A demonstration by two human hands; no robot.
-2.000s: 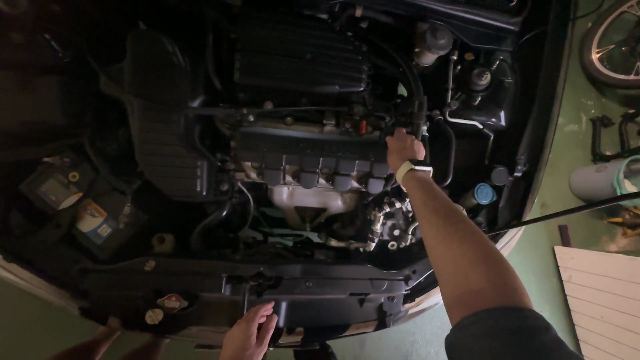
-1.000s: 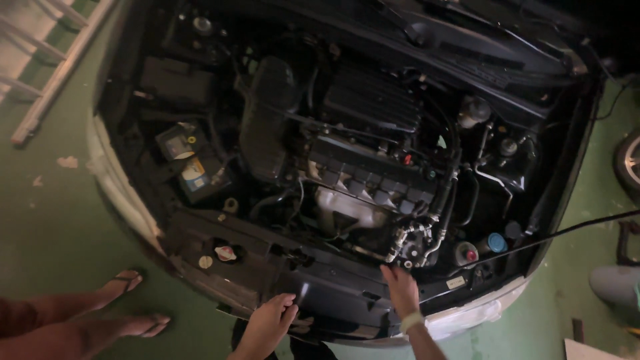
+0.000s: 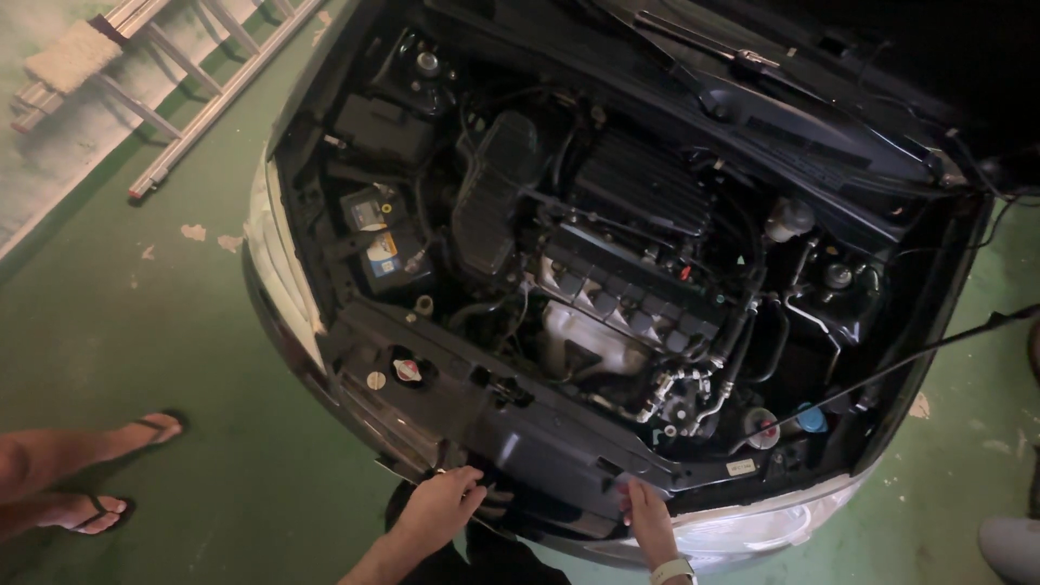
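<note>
The engine bay of a dark car lies uncovered, its engine (image 3: 634,301) in the middle. My left hand (image 3: 445,502) is at the front edge of the black plastic radiator cover (image 3: 520,463), fingers bent; whether it grips anything cannot be told. My right hand (image 3: 643,505), with a light band at the wrist, is at the cover's right part beside the headlight (image 3: 739,532), fingertips bent and partly hidden. Between and left of the hands are a radiator cap (image 3: 407,370) and a round cream cap (image 3: 375,380). A battery (image 3: 383,236) sits at the left of the bay.
A thin hood prop rod (image 3: 886,361) crosses the bay's right side, past a blue reservoir cap (image 3: 811,418). An aluminium ladder (image 3: 219,101) lies at the upper left. Another person's feet in flip-flops (image 3: 101,512) stand on the green floor at the left.
My right hand has moved from the right end of the engine down to the front cover. My left hand remains near the front edge. The view has shifted, bringing the ladder into sight.
</note>
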